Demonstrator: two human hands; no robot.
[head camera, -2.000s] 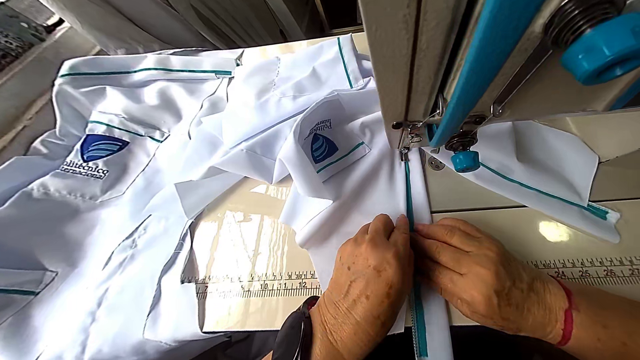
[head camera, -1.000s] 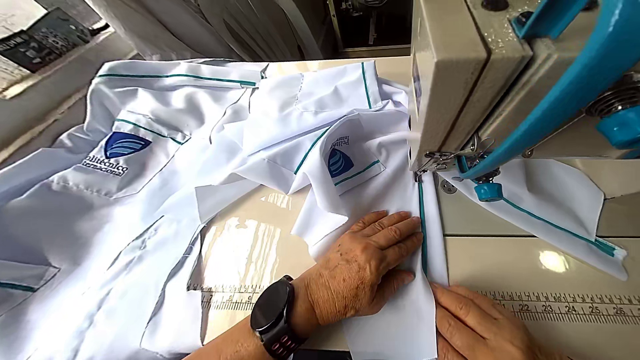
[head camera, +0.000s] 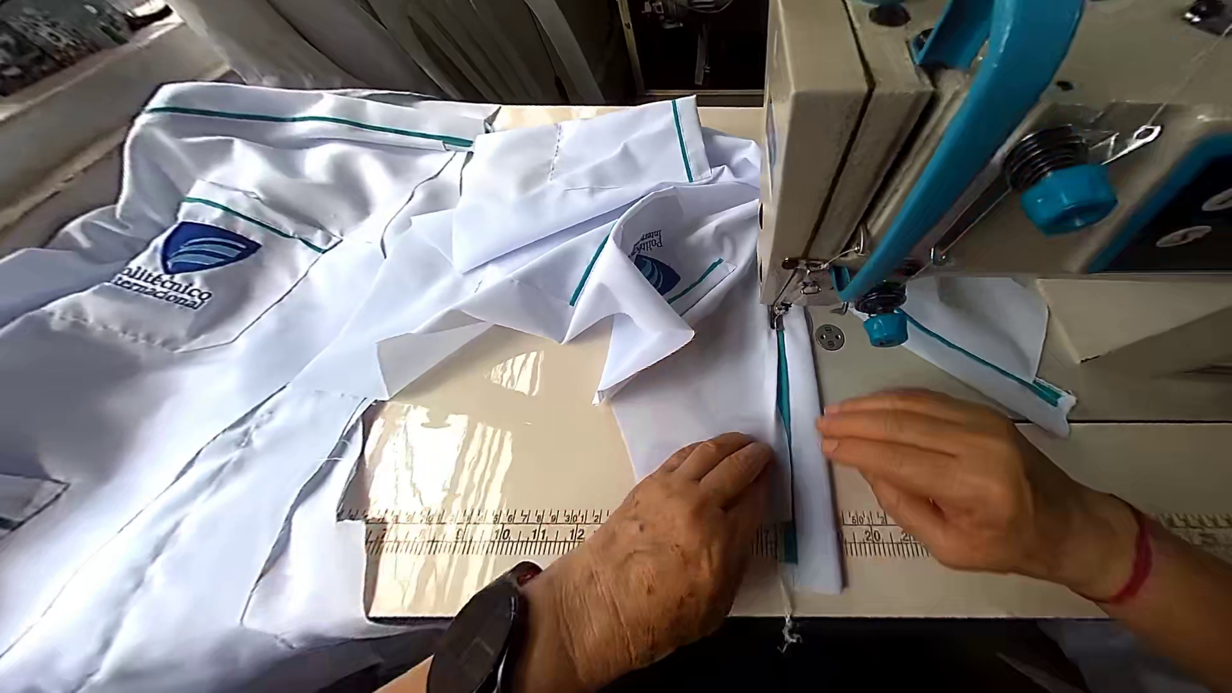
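A white fabric band with teal piping (head camera: 808, 481) runs down from the presser foot (head camera: 780, 315) of a sewing machine (head camera: 818, 125) to near the table's front edge. My left hand (head camera: 674, 539) lies on the white cloth at the left of the piping, fingertips bent and pressed down. On the right side, my right hand (head camera: 938, 476) has its fingers together and extended, the tips at the band's right edge; nothing shows held in it. The band joins white garment cloth that spreads left, with an embroidered blue emblem (head camera: 210, 248) below a teal-trimmed edge.
Another white piece with teal piping (head camera: 991, 356) lies right of the needle area. A ruler tape (head camera: 481, 539) runs along the front of the cream tabletop (head camera: 452, 587). The machine's blue finger guard bar (head camera: 972, 144) and tension knob (head camera: 1068, 197) overhang the right side.
My right hand has risen from the table's front edge to beside the band. The cloth under my left hand, spread over the piping a second ago, now lies left of it.
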